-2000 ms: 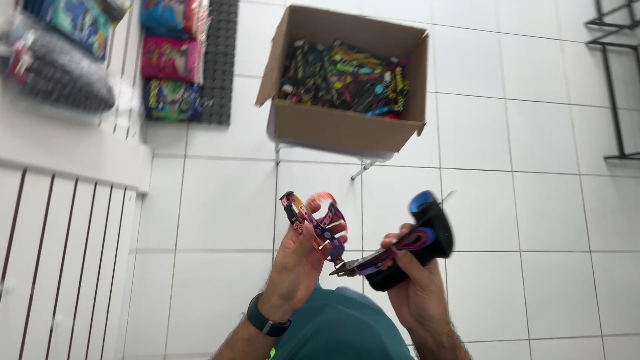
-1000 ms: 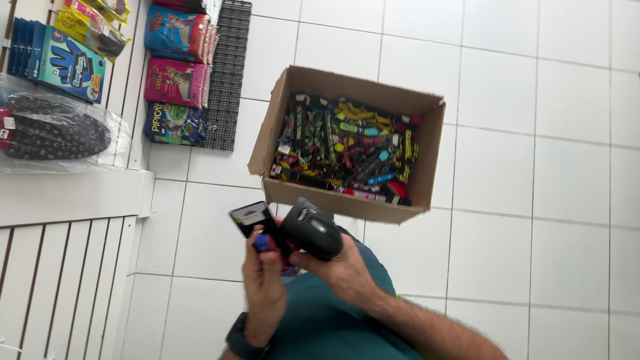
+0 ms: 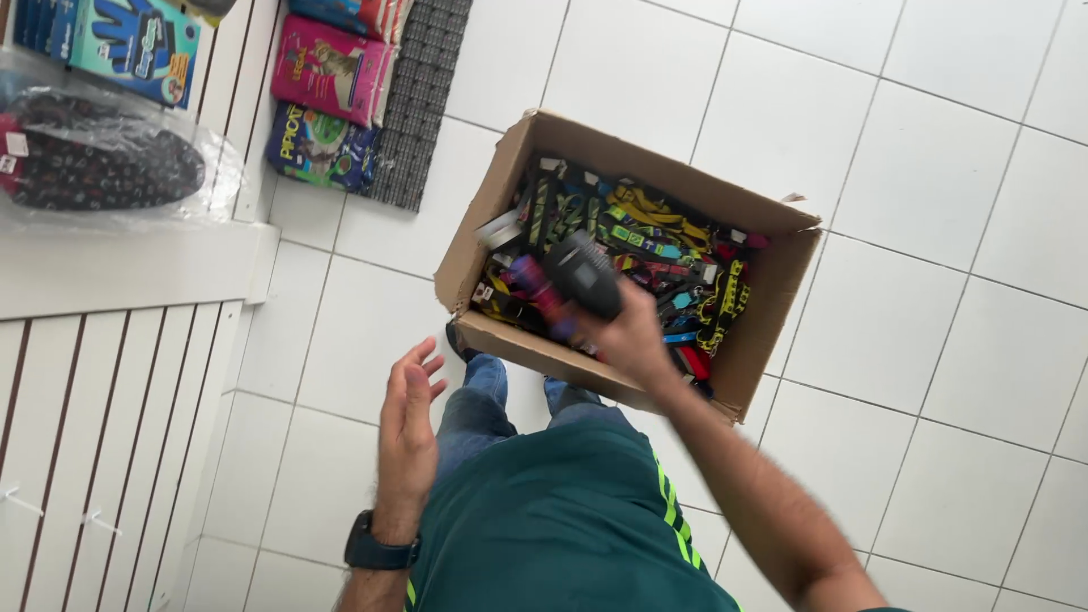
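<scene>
My right hand (image 3: 625, 336) is over the near left part of an open cardboard box (image 3: 769, 319). It holds a black handheld device (image 3: 583, 276), which looks like a barcode scanner, and beside it a blurred purple and red strap item (image 3: 542, 293) with a card. Whether that strap item is gripped or slipping free cannot be told. Many patterned straps (image 3: 654, 229), like pet collars or leashes, fill the box in yellow, green, red and black. My left hand (image 3: 412, 425) holds nothing, fingers apart, left of the box's near corner, with a dark watch on the wrist.
Colourful bags of pet product (image 3: 331, 70) lie on a grey woven mat (image 3: 422, 102) at upper left. A white slatted panel (image 3: 110, 408) with hooks runs along the left. Boxed gloves (image 3: 132, 47) and a plastic-wrapped dark patterned item (image 3: 106, 153) are above it.
My left hand has let go of the strap item and moved away to the left. My right hand has moved over the box with the black device.
</scene>
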